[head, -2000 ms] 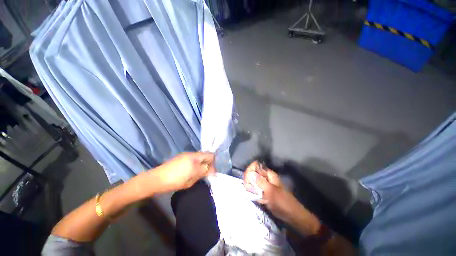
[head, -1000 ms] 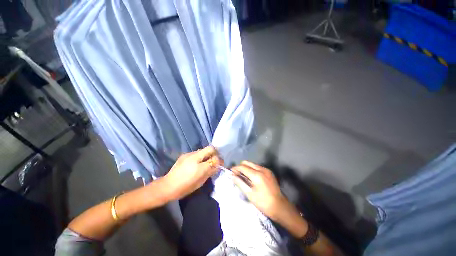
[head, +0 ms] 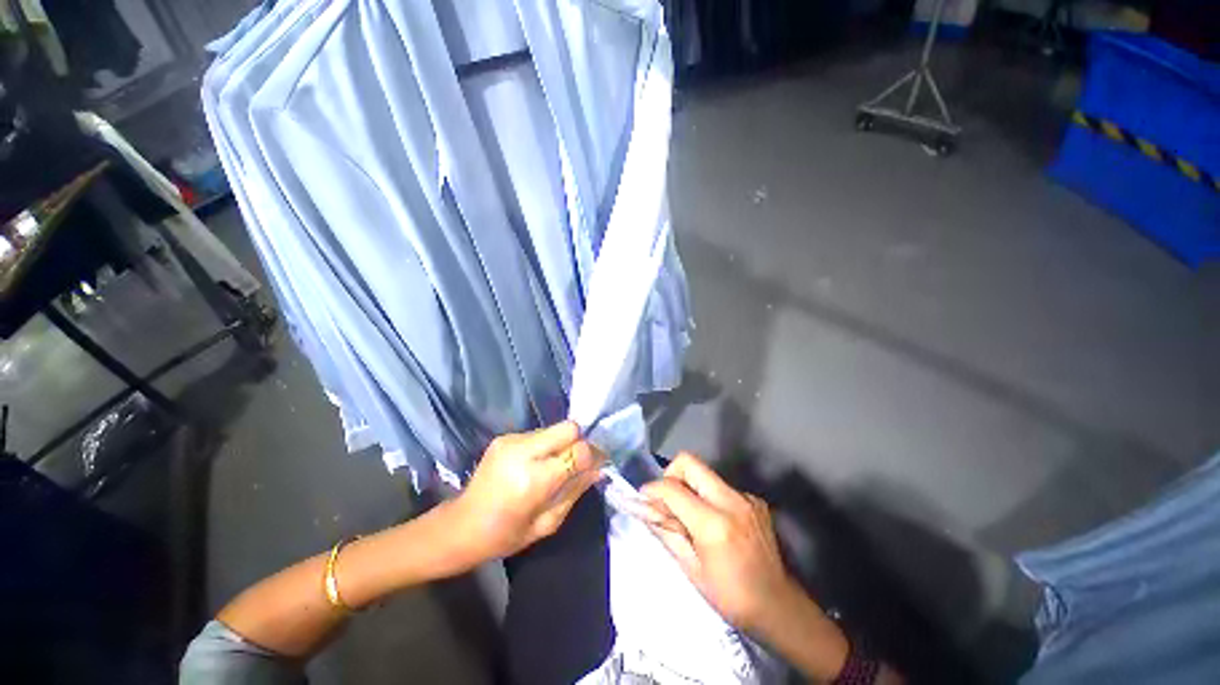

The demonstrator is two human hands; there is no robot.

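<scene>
Several light blue long-sleeved garments (head: pixel 388 201) hang close together before me, the nearest with its front open. One sleeve (head: pixel 622 281), glaring white, runs down to my hands. My left hand (head: pixel 533 493) pinches the sleeve near its end. My right hand (head: pixel 716 542) has thumb and fingers closed at a narrow edge of pale cloth just right of the left hand. Whether the right hand also holds a small tool is hidden by its fingers. A white printed cloth (head: pixel 669 609) lies over my lap below the hands.
More blue garments (head: pixel 1137 575) hang at the lower right. A wheeled stand (head: pixel 912 114) and a blue bin (head: pixel 1137 141) with a black-yellow stripe stand on the grey floor at the back right. A worn table (head: pixel 54 241) is at the left.
The view has shifted, so the garments sit further right. The sleeve now hangs straighter and narrower. My right hand has come closer to the left and now meets the cloth edge beside it.
</scene>
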